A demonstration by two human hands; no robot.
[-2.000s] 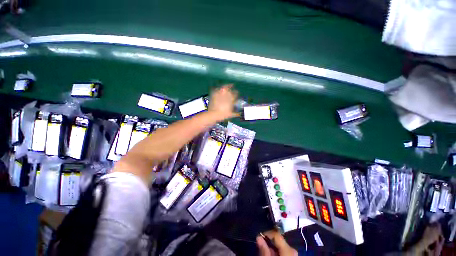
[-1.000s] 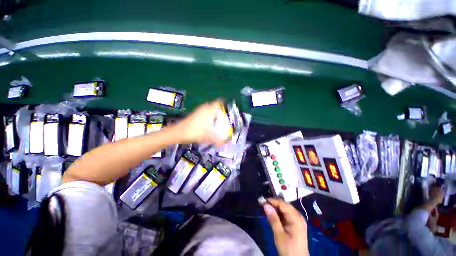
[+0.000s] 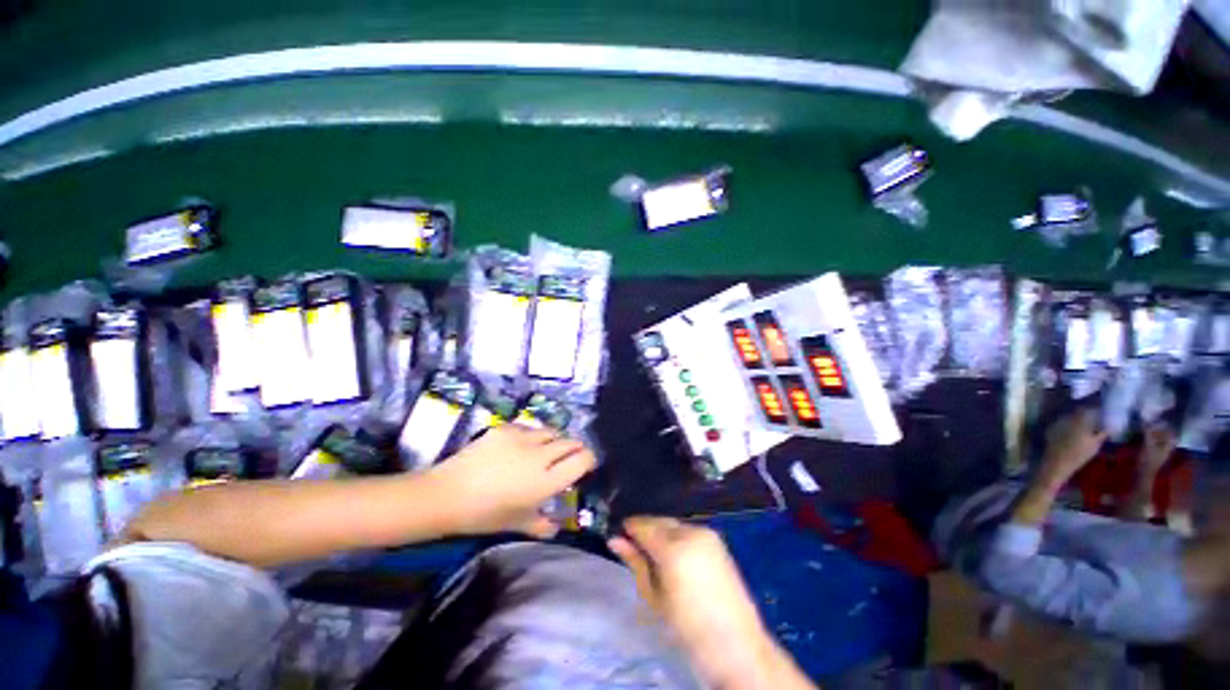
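Note:
My left hand (image 3: 513, 479) holds a battery pack low in front of me; mostly its circuit board end (image 3: 583, 512) shows past the fingers, the rest is hidden under the hand. My right hand (image 3: 677, 566) is just right of that end, thumb and finger pinched on what looks like the test lead's plug, blurred and mostly hidden. Whether the plug touches the board I cannot tell. The white battery tester (image 3: 853, 364), with glowing red-orange digital displays (image 3: 822, 367), stands tilted on the black bench beyond my right hand.
Several battery packs (image 3: 556, 330) in clear bags lie left of the tester. More packs (image 3: 685, 201) lie spaced along the green conveyor belt (image 3: 540, 148). Stacked bagged packs (image 3: 917, 330) stand right of the tester. A white paper scrap (image 3: 804, 476) lies near it. Another person's hands (image 3: 1072, 445) are at far right.
My left hand took a battery pack from the belt and has brought it down beside my right hand. The view has shifted, and the belt packs' spacing differs slightly.

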